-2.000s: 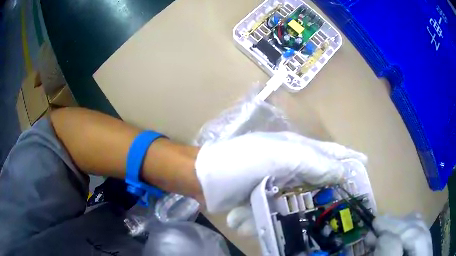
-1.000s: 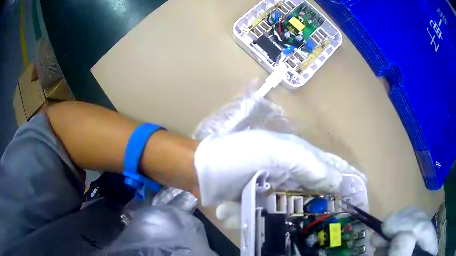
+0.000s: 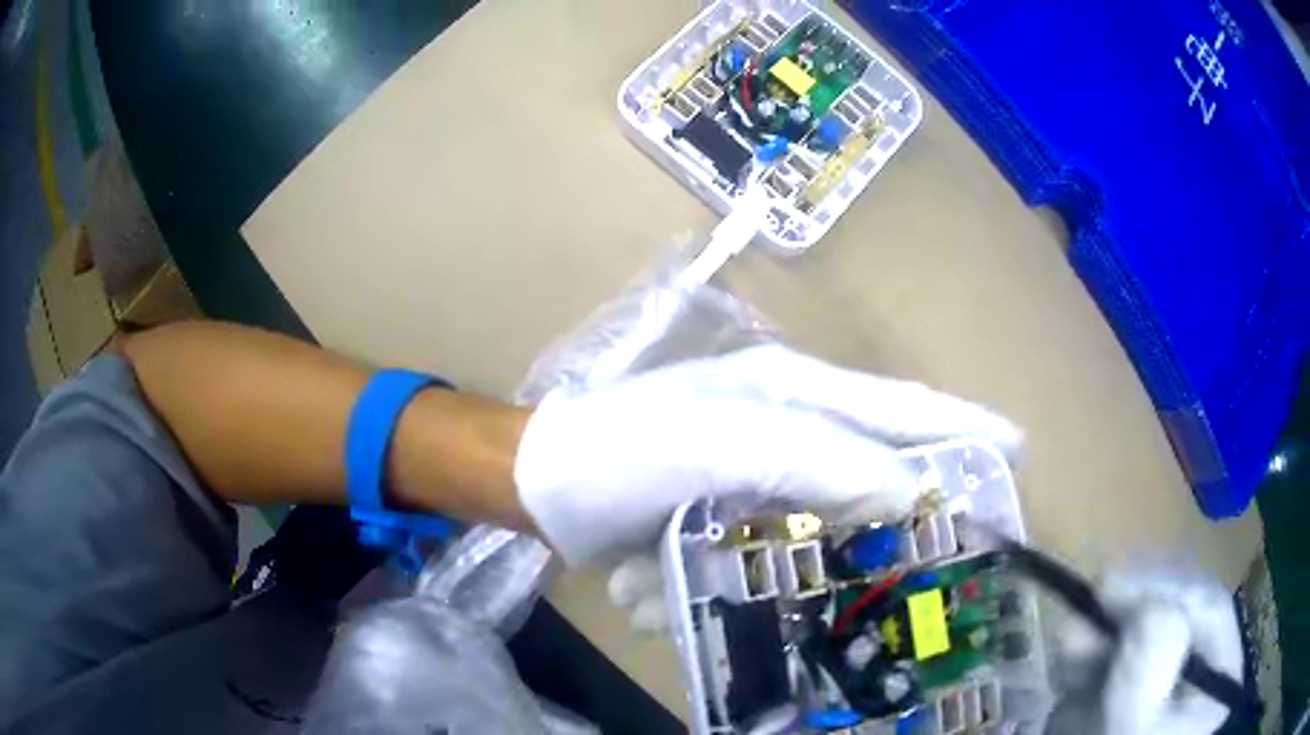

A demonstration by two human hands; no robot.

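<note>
My left hand (image 3: 747,445), in a white glove with a blue strap on the wrist, holds a white socket housing (image 3: 690,603) by its upper edge. The open side faces me and shows a green circuit board (image 3: 965,632) with a yellow block (image 3: 930,623), a black block (image 3: 756,658), a blue disc component (image 3: 868,549) and red and black wires. My right hand (image 3: 1161,646), gloved and blurred, holds dark tweezers (image 3: 1063,577) at the lower right. Their tip is blurred over the housing's upper right part. The housing's bottom is cut off by the picture's edge.
A second open housing (image 3: 876,161) lies on the tan cardboard sheet (image 3: 474,187), its white cord (image 3: 718,247) running into a clear plastic bag (image 3: 647,323) behind my left hand. A blue stack (image 3: 1149,216) stands at right. More clear plastic (image 3: 417,661) lies near my lap. A carton (image 3: 72,309) is at far left.
The held housing has shifted and tilted slightly, and more of it shows than one second ago. The tweezers are still in my right hand, now blurred. The whole view has shifted a little.
</note>
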